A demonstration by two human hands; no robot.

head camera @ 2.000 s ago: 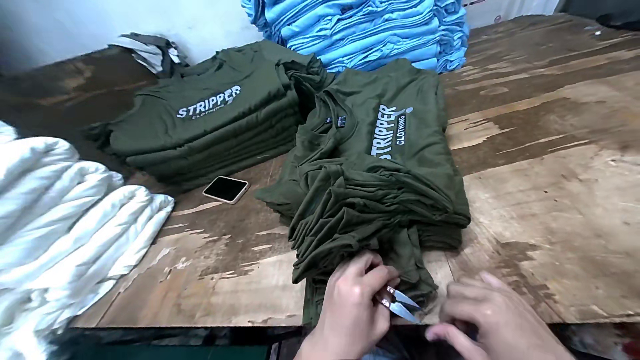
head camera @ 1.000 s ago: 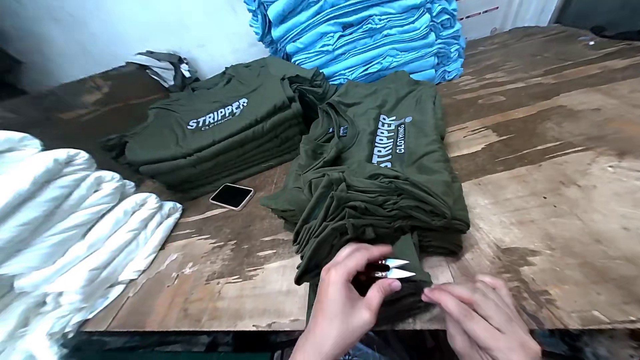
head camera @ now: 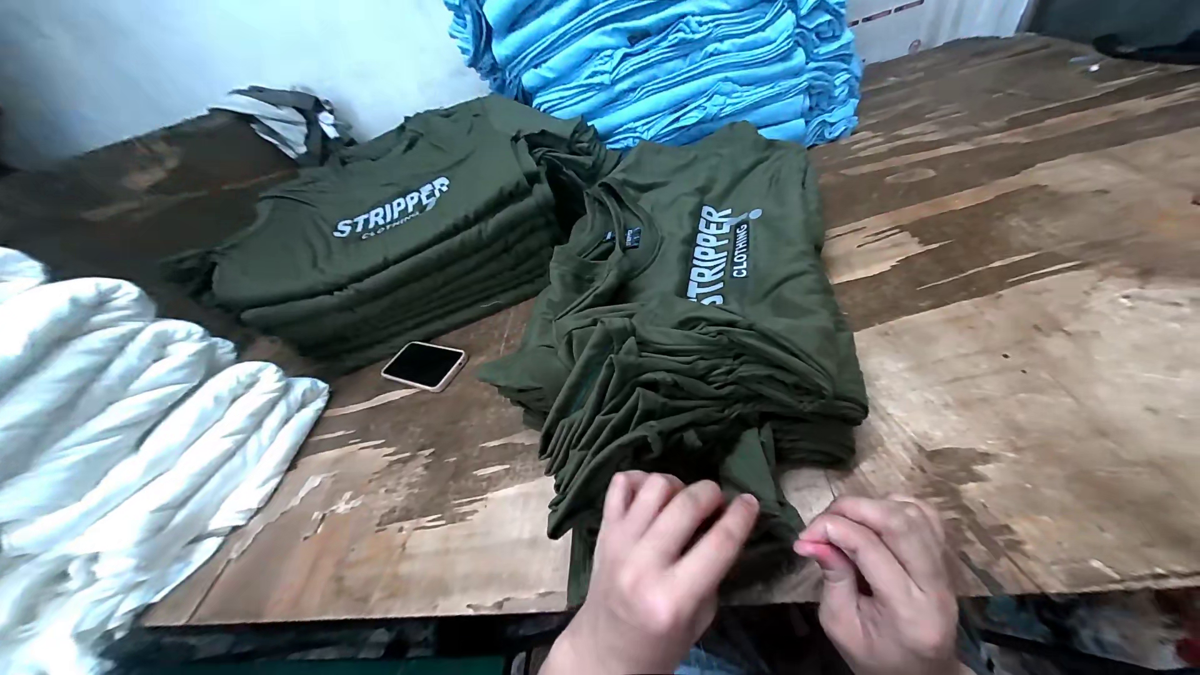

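Dark green printed T-shirts (head camera: 769,234) lie stacked near the table's front edge, their sleeves bunched toward me. My left hand (head camera: 670,553) rests against the lower bunched fabric, back of the hand up and fingers curled. Whether the thread snips are still inside it is hidden. Just right of it, my right hand (head camera: 881,567) pinches thumb and fingertips together beside the edge of a green sleeve (head camera: 755,473). What lies between those fingertips, cloth or thread, is too small to tell.
Another stack of green T-shirts (head camera: 394,244) stands back left, with a smartphone (head camera: 425,366) in front. Folded white fabric (head camera: 141,403) covers the left side. Light blue folded garments (head camera: 656,66) are piled at the back. A grey and white cloth (head camera: 291,122) lies near the wall.
The snips, seen in my left hand in both earlier frames, no longer show. That hand has turned with its back up and its fingers lie over the green fabric.
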